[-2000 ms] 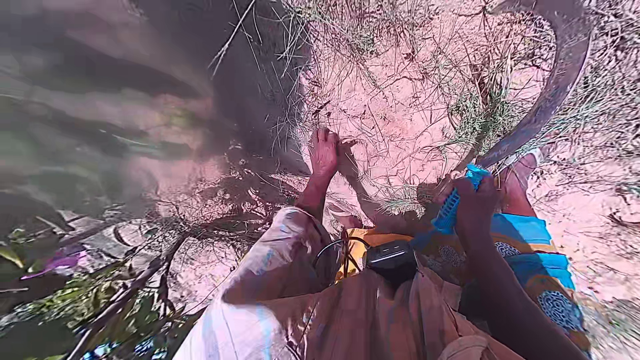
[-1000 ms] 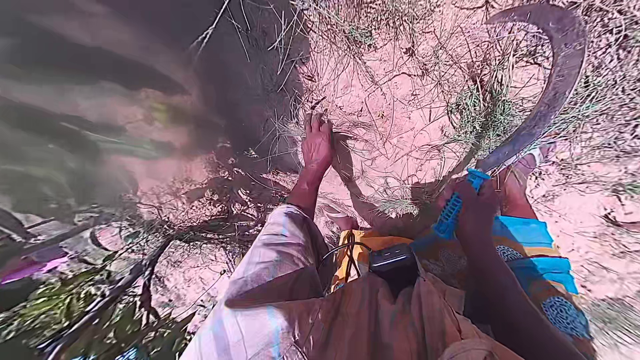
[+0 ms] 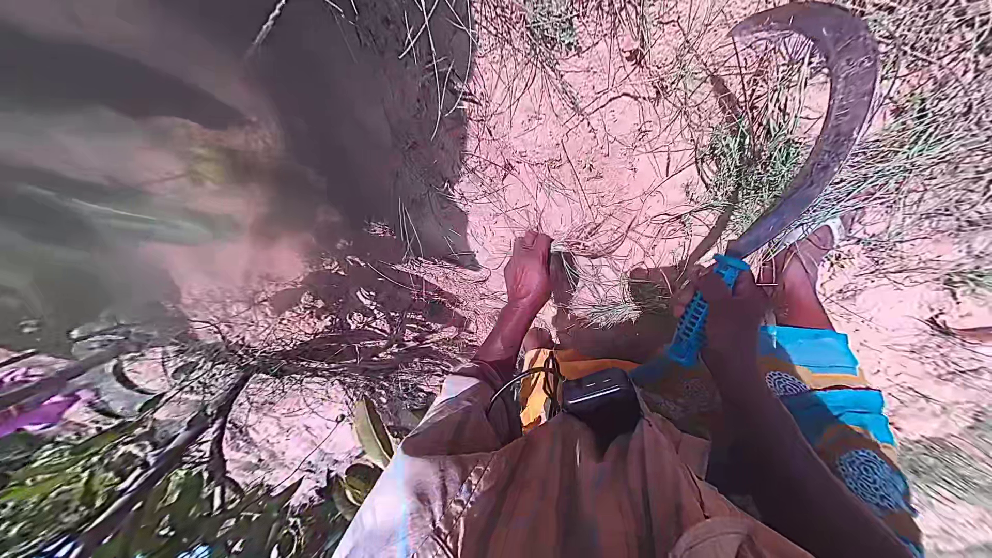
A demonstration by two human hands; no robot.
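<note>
My right hand (image 3: 732, 306) grips the blue plastic handle (image 3: 701, 314) of a large sickle. Its dark curved metal blade (image 3: 841, 116) rises from the handle over grass and hooks back to the left at the top. My left hand (image 3: 529, 267) is low over the sandy ground at the centre, its fingers drawn in beside some dry grass (image 3: 593, 236). Whether any stems are between those fingers cannot be made out. A black device (image 3: 603, 395) with a cable rests at my waist, above a yellow and blue patterned cloth (image 3: 825, 403).
Murky water (image 3: 116, 178) lies along the left, next to a shaded bank. Dry branches (image 3: 341, 349) and leafy plants (image 3: 155, 496) fill the lower left, with a pink-purple thing (image 3: 43, 411) among them. My foot (image 3: 814, 240) is close below the sickle blade.
My left hand, with fingers spread on the ground a second ago, has drawn its fingers in and shifted towards the dry grass. The sickle has tilted left since the earliest frame and stays in my right hand.
</note>
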